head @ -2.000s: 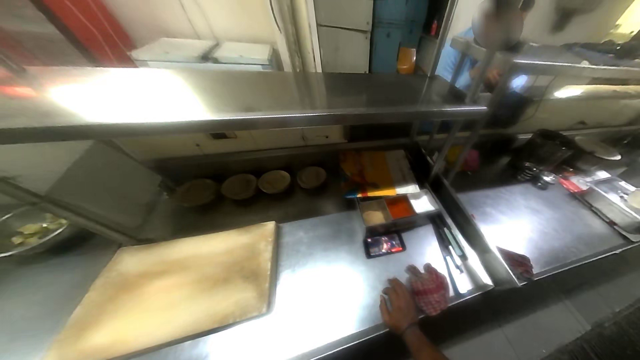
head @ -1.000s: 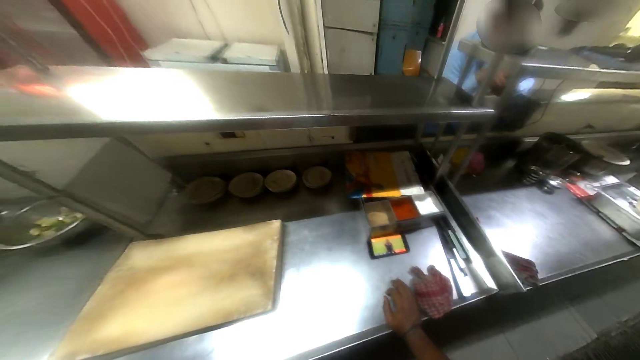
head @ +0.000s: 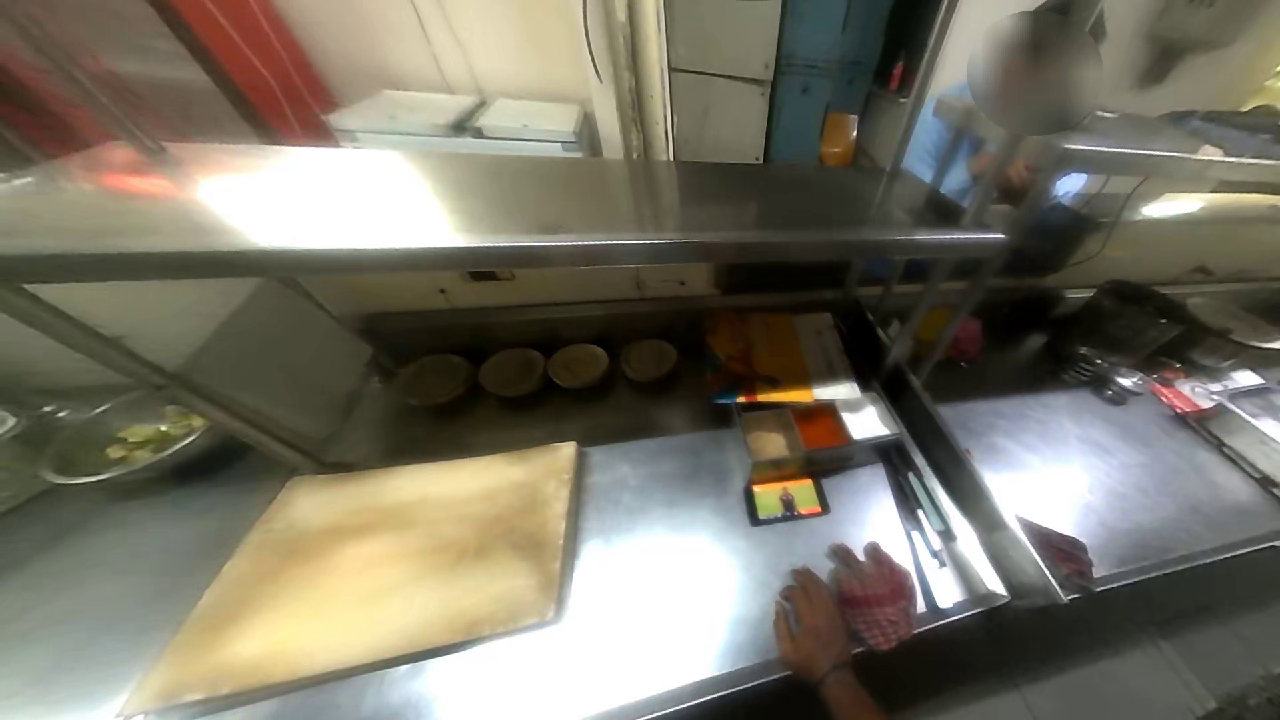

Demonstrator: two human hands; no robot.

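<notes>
My right hand (head: 812,625) rests palm down near the front edge of the steel counter, fingers slightly apart and nothing seen in its grip. Close against its right side lies a crumpled red-and-white checked cloth (head: 878,600); whether they touch is unclear. Above the hand, a phone (head: 787,499) with a lit screen lies in front of a metal container (head: 810,458) with compartments of powder-like contents, one orange-red. Knives (head: 925,530) lie to the right of the cloth. A large pale cutting board (head: 390,570) lies at the left. My left hand is out of view.
Four shallow bowls (head: 578,367) stand in a row under a steel shelf (head: 560,200). A metal bowl with pale green pieces (head: 125,445) is at far left. Yellow-orange packaging (head: 780,350) lies behind the container. A person (head: 950,150) stands beyond the right-hand counter (head: 1090,450).
The picture on the phone's screen has changed from dark to brighter green and orange. My right hand stays in about the same place beside the cloth.
</notes>
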